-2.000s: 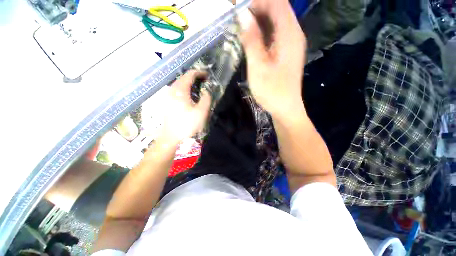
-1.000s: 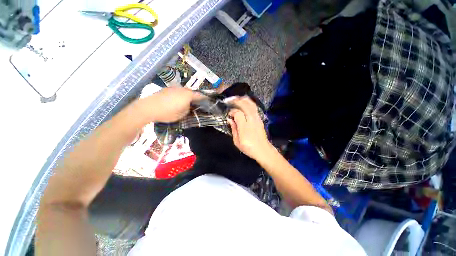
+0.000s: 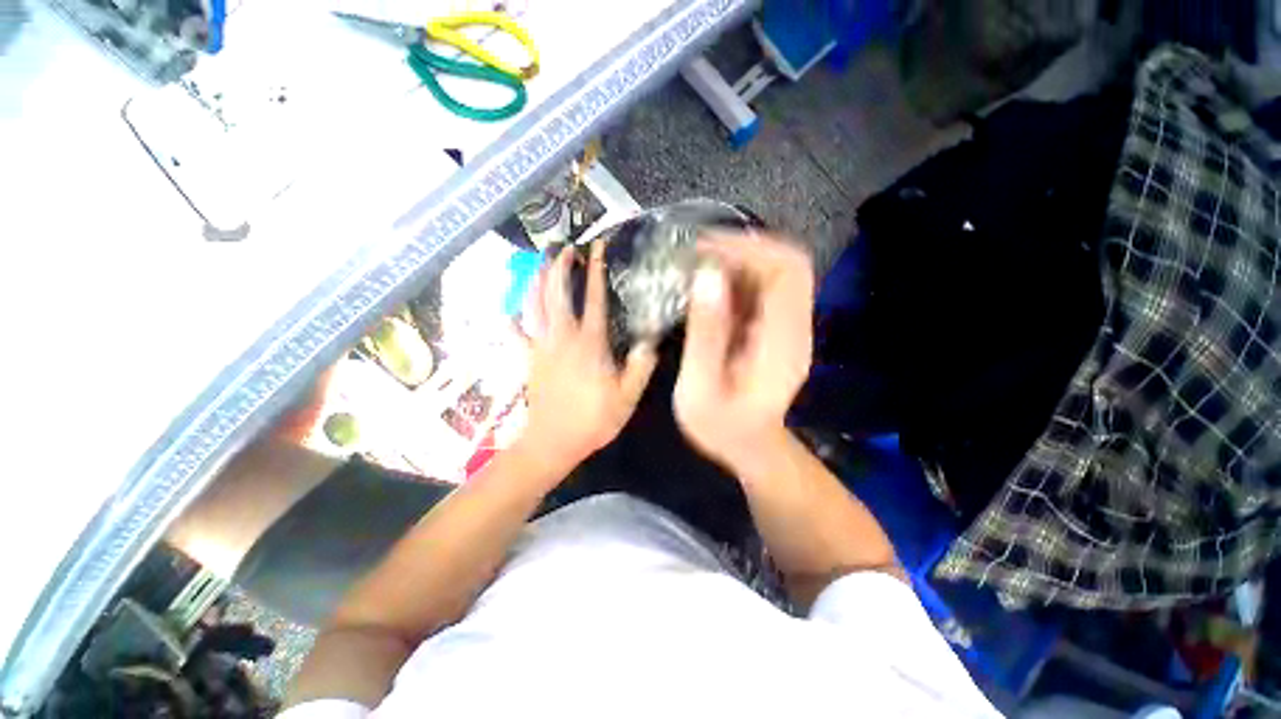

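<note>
A plaid and black garment piece (image 3: 658,274) is held over my lap, blurred, between my two hands. My left hand (image 3: 583,372) is at its left side with fingers spread and pointing up, pressed against the cloth. My right hand (image 3: 747,344) is at its right side with curled fingers, pinching the cloth near the thumb; it is blurred. Black cloth (image 3: 660,443) hangs below the hands onto my lap. Where exactly the fingertips meet the cloth is not clear.
The white sewing table (image 3: 281,281) with a ruler strip on its edge curves along the left. Scissors (image 3: 471,66) with yellow and green handles lie on it. A large plaid garment (image 3: 1173,379) with black lining (image 3: 983,281) is at the right. A blue-footed stand (image 3: 724,101) is on the floor.
The piece was drawn out sideways between both hands one second ago; now it is bunched and raised between them. My left hand has turned upright and moved right. The view has shifted slightly.
</note>
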